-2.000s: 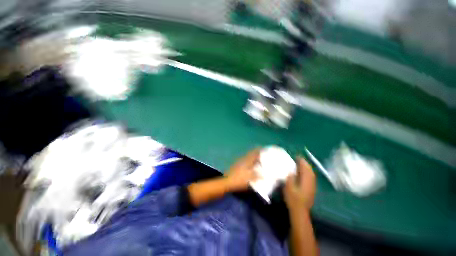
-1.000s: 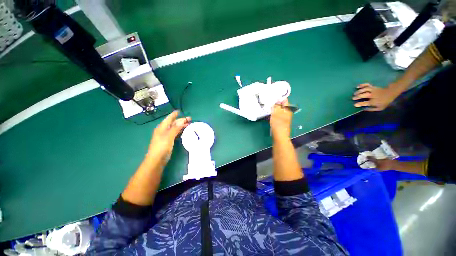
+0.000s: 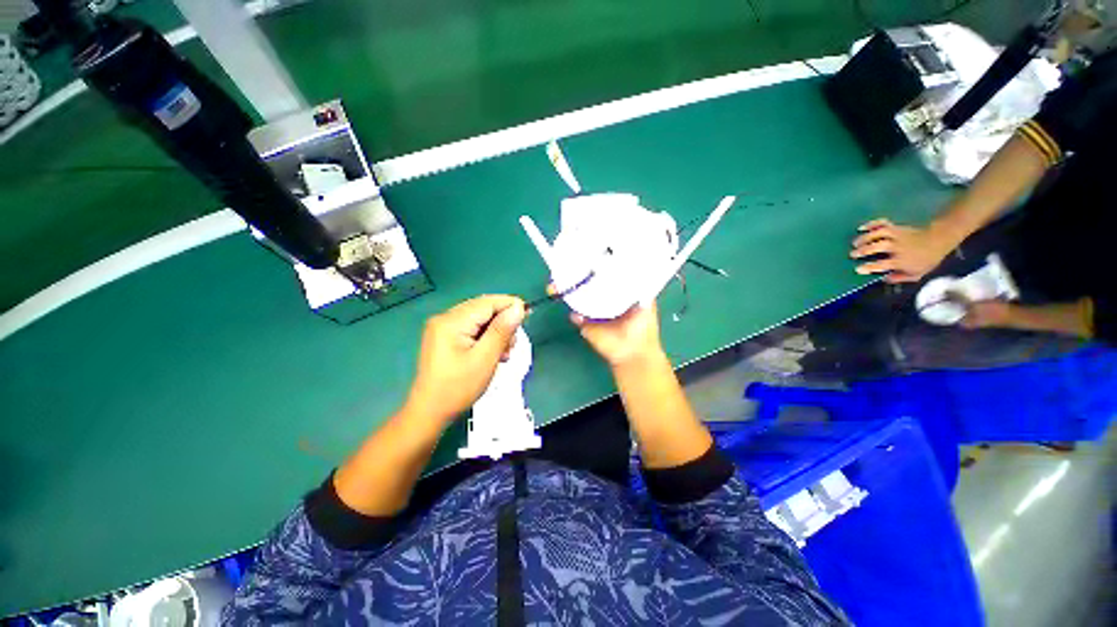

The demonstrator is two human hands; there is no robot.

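My right hand (image 3: 627, 336) holds a white camera unit (image 3: 609, 251) over the green bench, from its near side. Stick antennas and thin dark leads stick out from the unit. My left hand (image 3: 468, 355) pinches a thin dark cable (image 3: 545, 298) that runs to the unit's round face. A white mounting bracket (image 3: 500, 423) lies at the bench's near edge, its upper part partly hidden behind my left hand.
A black electric screwdriver (image 3: 221, 153) slants over a screw feeder (image 3: 325, 184) at left. A blue tote (image 3: 913, 514) with white parts is at lower right. Another person's hand (image 3: 900, 250) rests on the bench; their other holds a white part (image 3: 949, 300).
My right hand has lifted and turned the camera unit, with its antennas now spread. My left hand has moved right to the unit, partly over the bracket, with the cable between its fingers.
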